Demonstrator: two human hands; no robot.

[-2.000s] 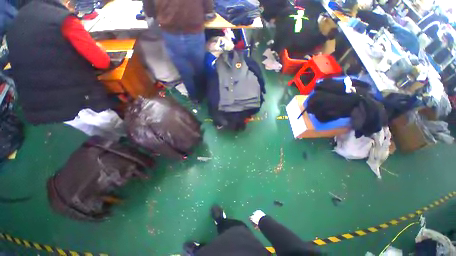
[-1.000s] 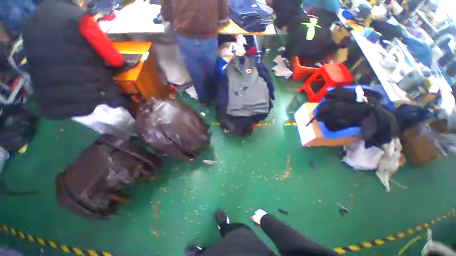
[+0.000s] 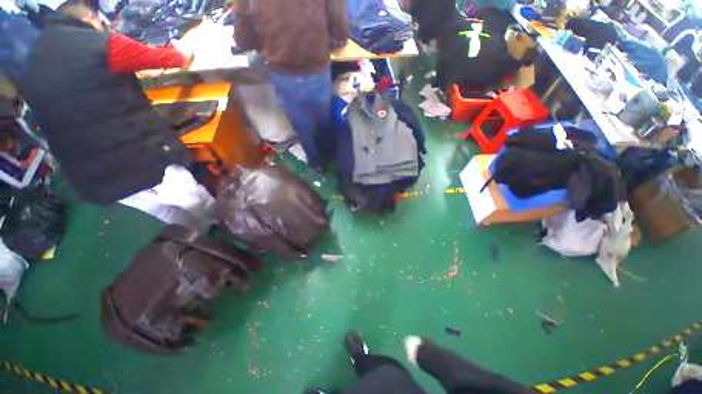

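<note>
Two large glossy dark brown bundles lie on the green floor ahead to my left, the nearer one (image 3: 165, 288) and the farther one (image 3: 273, 208), close together. My right hand (image 3: 413, 348) is at the bottom centre, small, pale and blurred by glare, at the end of a dark sleeve. Its fingers cannot be made out and no held object shows. It is well to the right of the bundles, apart from them. My left hand is not in view. A dark shoe of mine (image 3: 356, 346) shows beside the right hand.
A person in a dark vest (image 3: 92, 108) stands at a table left; another in brown (image 3: 291, 35) stands ahead. Grey garments (image 3: 379, 142), red stools (image 3: 512, 115) and a box with black cloth (image 3: 481, 188) stand beyond. Striped tape (image 3: 616, 369) crosses the floor.
The view has shifted slightly, so the bundles appear farther right and lower. The vested person's red-sleeved arm has risen from the orange cabinet to the white tabletop. My right hand stays low.
</note>
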